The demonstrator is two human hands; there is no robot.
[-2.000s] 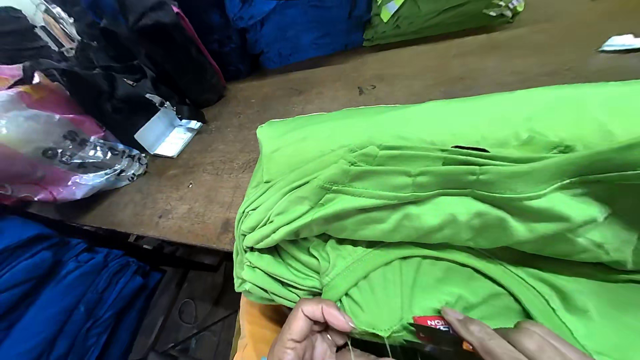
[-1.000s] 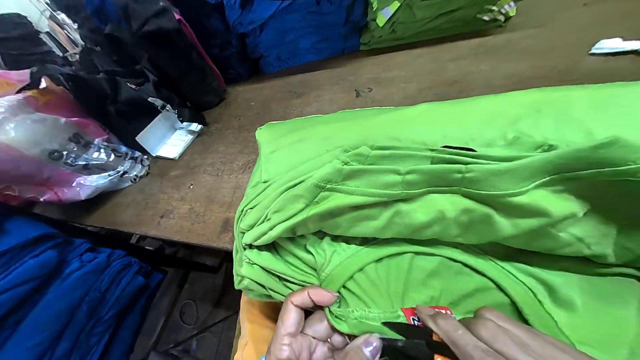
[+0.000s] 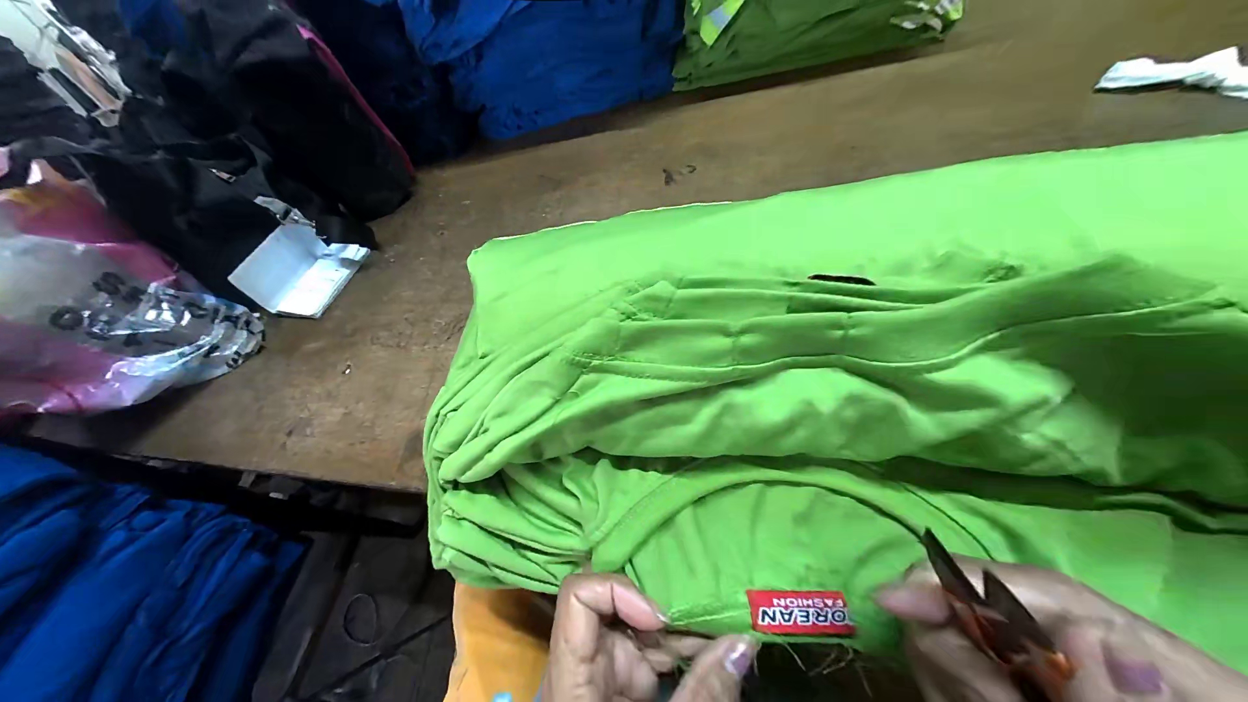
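Observation:
A stack of bright green fabric garments (image 3: 829,409) lies across the table. At its near edge is a neckline with a red woven label (image 3: 799,612) that bears writing; loose threads hang just below the label. My left hand (image 3: 639,643) pinches the neckband edge left of the label between thumb and fingers. To the right of the label, my right hand (image 3: 1033,634) holds thread snips (image 3: 994,614) with dark blades parted and pointing up and left. Part of the snips is hidden in the palm.
Blue garments (image 3: 575,58) and a darker green bundle (image 3: 809,39) lie at the back. A black bag (image 3: 263,107), a plastic bag (image 3: 107,292) and an opened small booklet (image 3: 299,270) are at left. Blue fabric (image 3: 117,575) is piled below the table edge; a white scrap (image 3: 1175,73) lies far right.
My right hand with the snips has moved right and off the label, which now shows fully. My left hand still holds the neckband edge.

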